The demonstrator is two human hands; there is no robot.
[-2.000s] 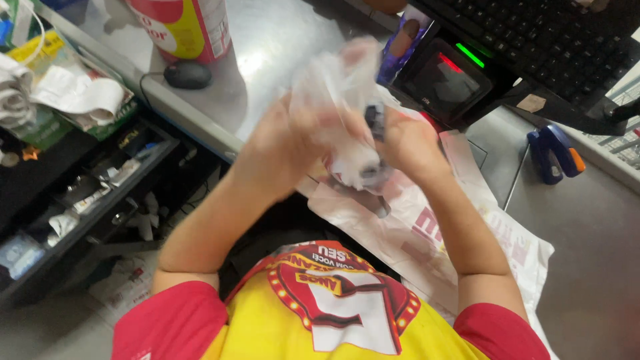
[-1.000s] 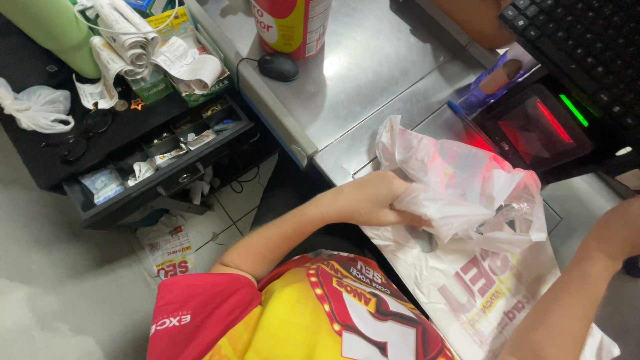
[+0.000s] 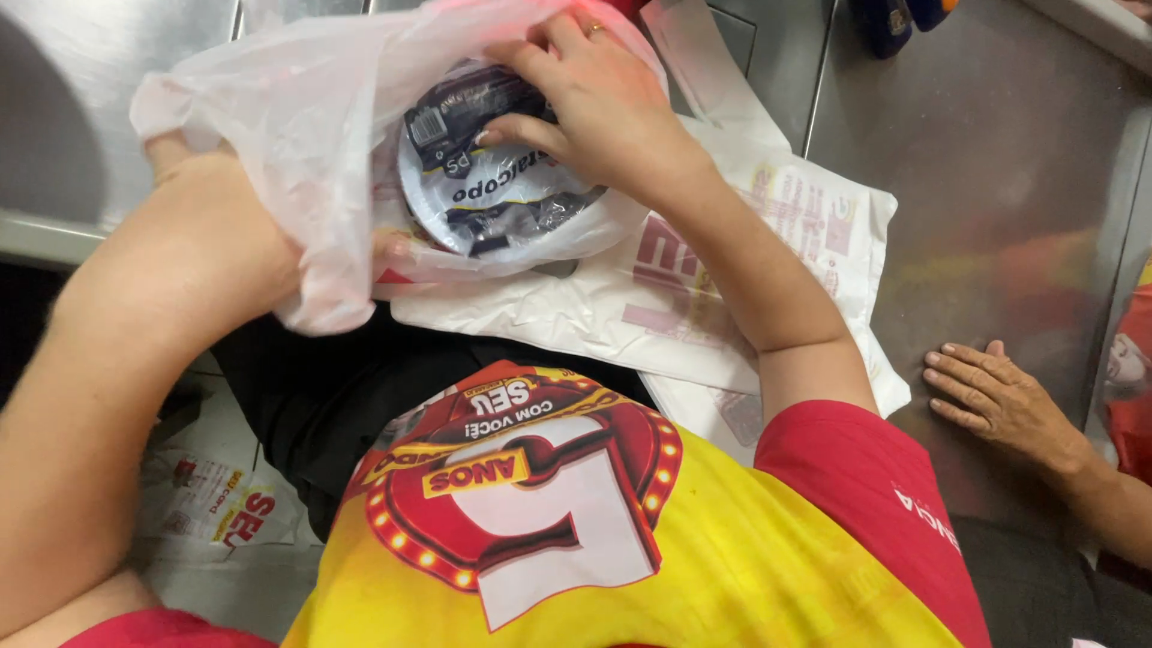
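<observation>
A translucent white plastic bag hangs open around my left hand, which is inside it and mostly hidden by the film; some fingertips show faintly through it. In the bag's mouth lies a round pack of white disposable plates or lids, wrapped in clear and dark printed film. My right hand reaches into the mouth, thumb and fingers spread on the pack's dark wrapper. Flat white printed bags lie on the metal counter under my right forearm.
Another person's hand rests on the metal counter at the right. A dark blue object with an orange part stands at the top edge. A printed bag lies on the floor at lower left.
The bag, bunched beside my left hand one second ago, is now spread open around it. My right hand has moved from the right side onto the round pack. The view has shifted.
</observation>
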